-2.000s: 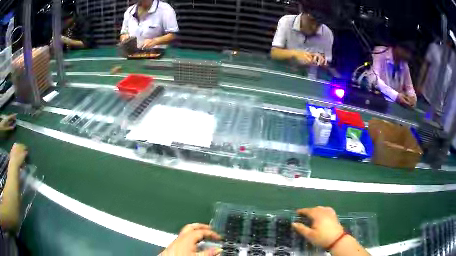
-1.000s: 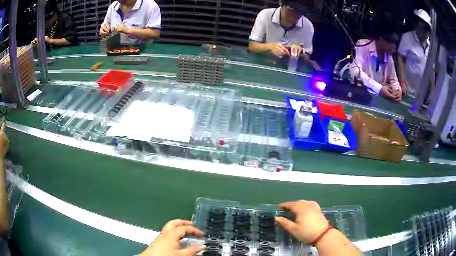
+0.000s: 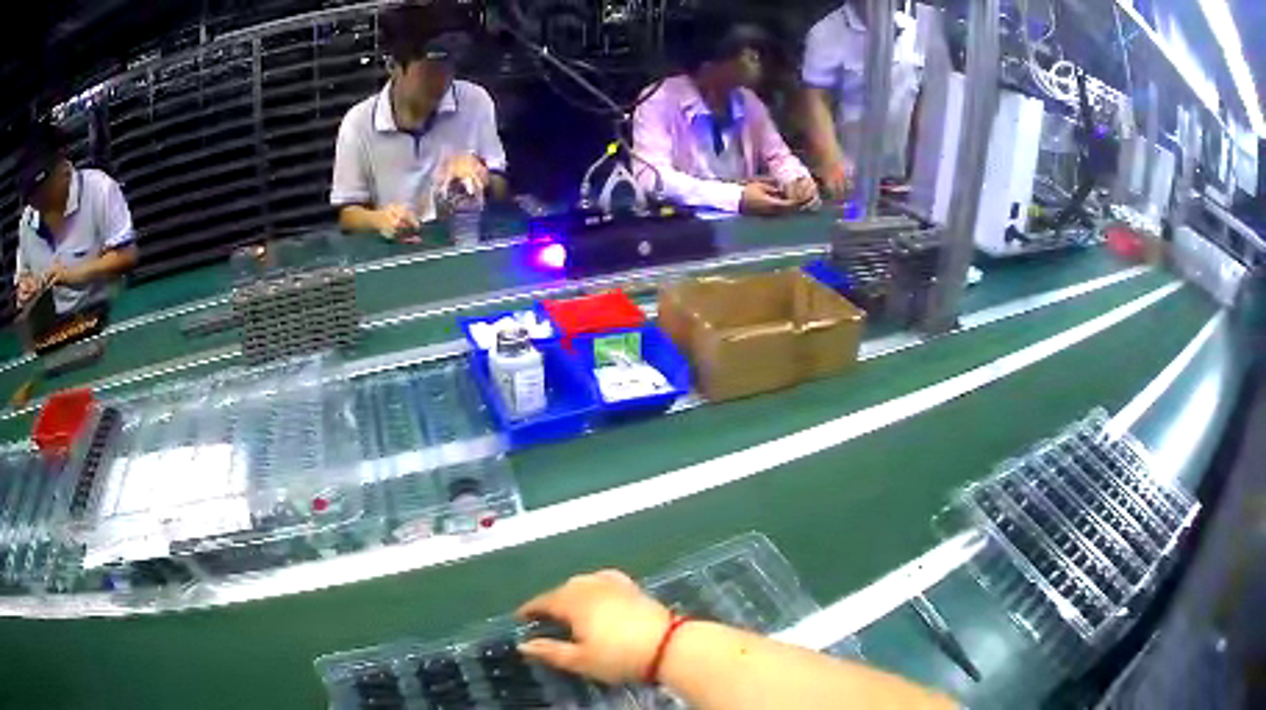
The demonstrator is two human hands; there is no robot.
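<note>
A clear blister tray (image 3: 722, 583) lies before me at the bottom of the view, cut off by the lower edge. Rows of small black parts (image 3: 442, 677) fill its left part; its right part looks mostly empty of them. My right hand (image 3: 594, 627), bare with a red band at the wrist, rests over the tray at the right end of the black rows, fingers bent and pointing left. Its fingertips are at the parts, and whether they pinch one cannot be told. My left hand is out of the picture.
At right lie clear ribbed trays (image 3: 1076, 520) with a dark thin stick (image 3: 947, 638) beside them. Beyond are a blue bin (image 3: 555, 402) with a white bottle, a cardboard box (image 3: 761, 333), middle trays (image 3: 403, 416) with a white sheet (image 3: 174, 492), and a metal post (image 3: 961, 180). Several people sit opposite.
The view has swung to the right, bringing the right-hand trays and stick into full view. My left hand has left the picture. My right hand stays over the tray.
</note>
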